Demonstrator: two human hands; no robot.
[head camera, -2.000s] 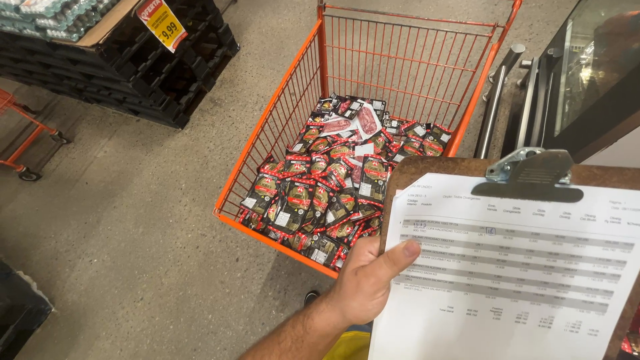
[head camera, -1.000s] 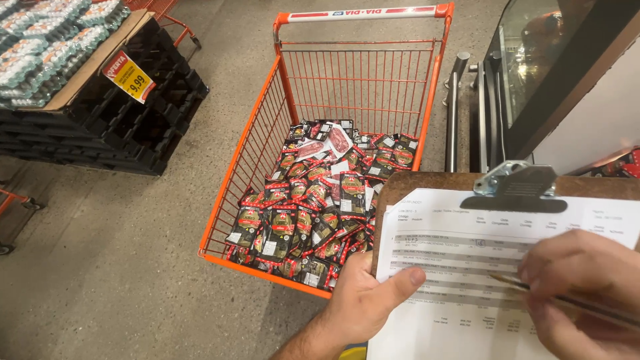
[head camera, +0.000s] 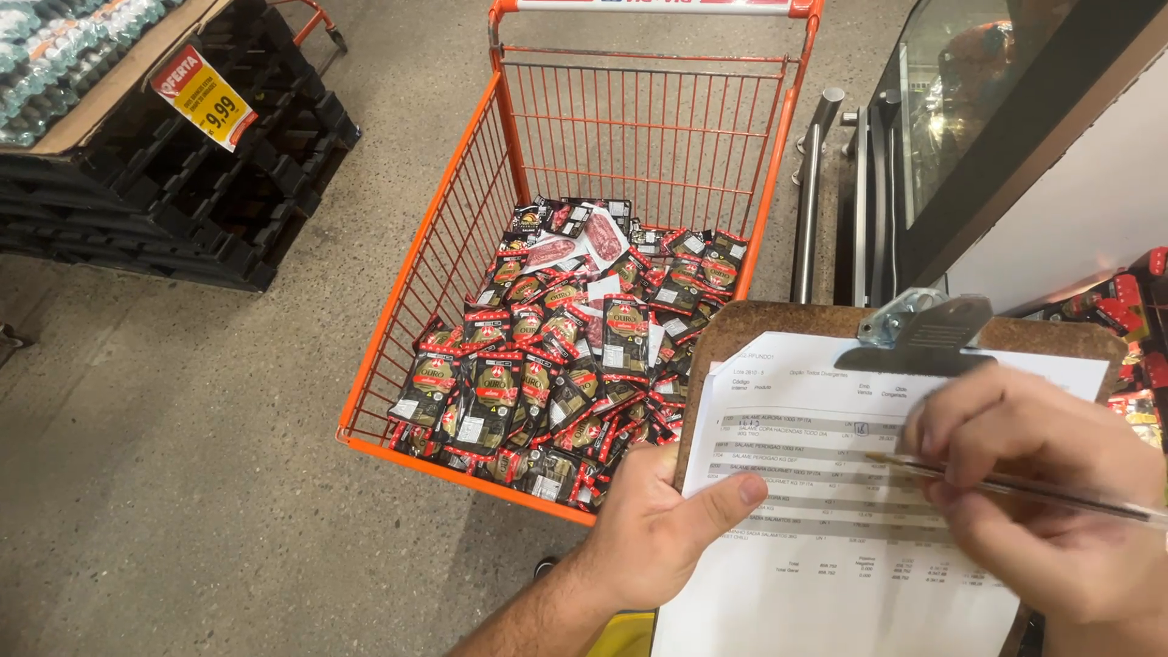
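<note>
My left hand (head camera: 671, 529) grips the left edge of a brown clipboard (head camera: 785, 319), its thumb lying on the paper. A metal clip (head camera: 926, 333) holds printed sheets (head camera: 776, 584) with rows of text and a few handwritten marks in pen. Over the right part of the page, my right hand (head camera: 1049, 493) holds a clear ballpoint pen (head camera: 995, 479), its tip close to the printed rows; whether it touches the paper I cannot tell. Beyond the clipboard is an orange wire shopping cart (head camera: 456, 465) with a heap of black and red packets of sliced salami (head camera: 497, 392) in it.
Black plastic pallets (head camera: 182, 219) are stacked at the left, bearing wrapped goods (head camera: 55, 64) and a yellow and red price sign (head camera: 205, 96). A glass-doored refrigerator (head camera: 958, 100) with metal handles (head camera: 808, 210) stands at the right. More red and black packets (head camera: 1104, 306) lie at the right edge.
My right hand, out of view two seconds ago, came in over the sheets with the pen and is still over them. My left hand has kept its hold on the clipboard.
</note>
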